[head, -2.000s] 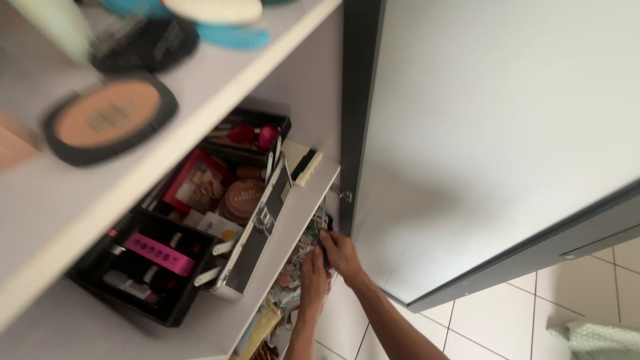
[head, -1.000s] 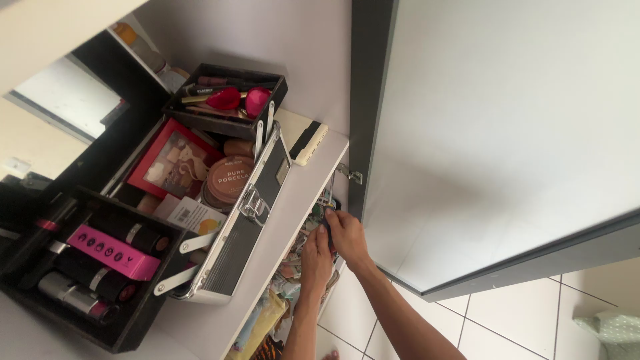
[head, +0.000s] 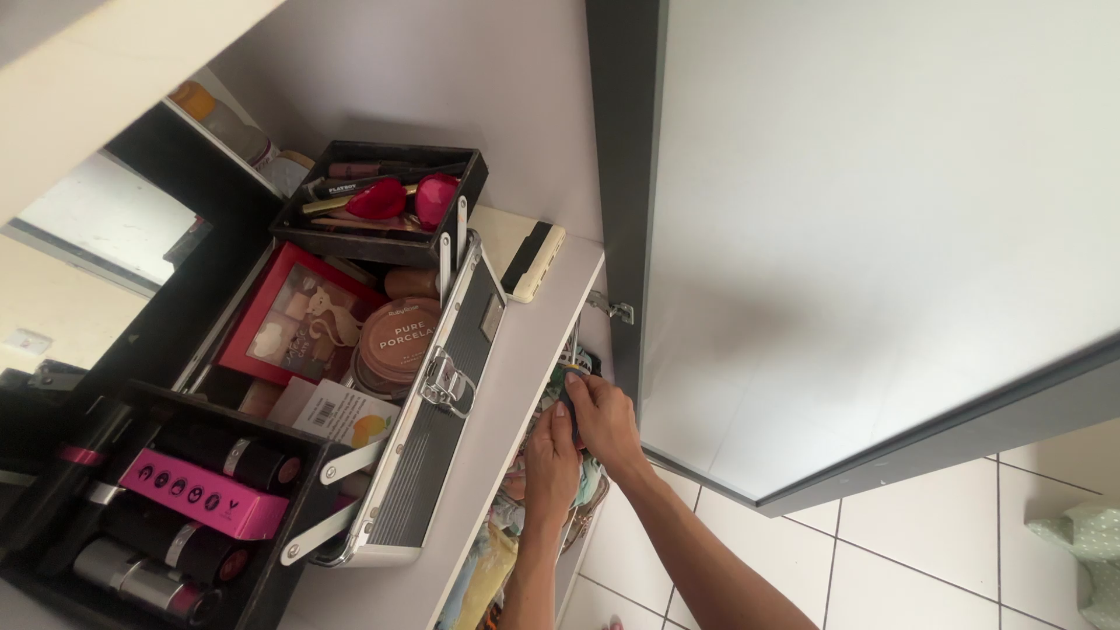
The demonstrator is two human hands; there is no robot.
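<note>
My left hand [head: 553,459] and my right hand [head: 602,416] meet below the shelf edge, their fingers around a small dark item [head: 570,404] whose kind I cannot tell. Folded cloth items [head: 490,560] lie beneath and beside them in the lower compartment. On the shelf, left of my hands, stands an opened makeup case [head: 429,437] with raised trays. The case holds a red eyeshadow palette [head: 302,319] and a round powder compact [head: 400,337]. Its near tray [head: 319,490] carries lipstick tubes and a pink box [head: 203,494]; its far tray [head: 376,241] carries brushes and makeup sticks.
A swung-out cabinet door [head: 857,245] with a dark frame stands at the right, its metal hinge [head: 617,309] near my hands. A cream and black object [head: 535,261] lies on the shelf [head: 490,420]. Pale floor tiles [head: 761,569] and a dotted green cloth [head: 1072,542] show below.
The view has shifted, showing more of the makeup case and less of the upper shelf. Both hands stay together below the shelf edge.
</note>
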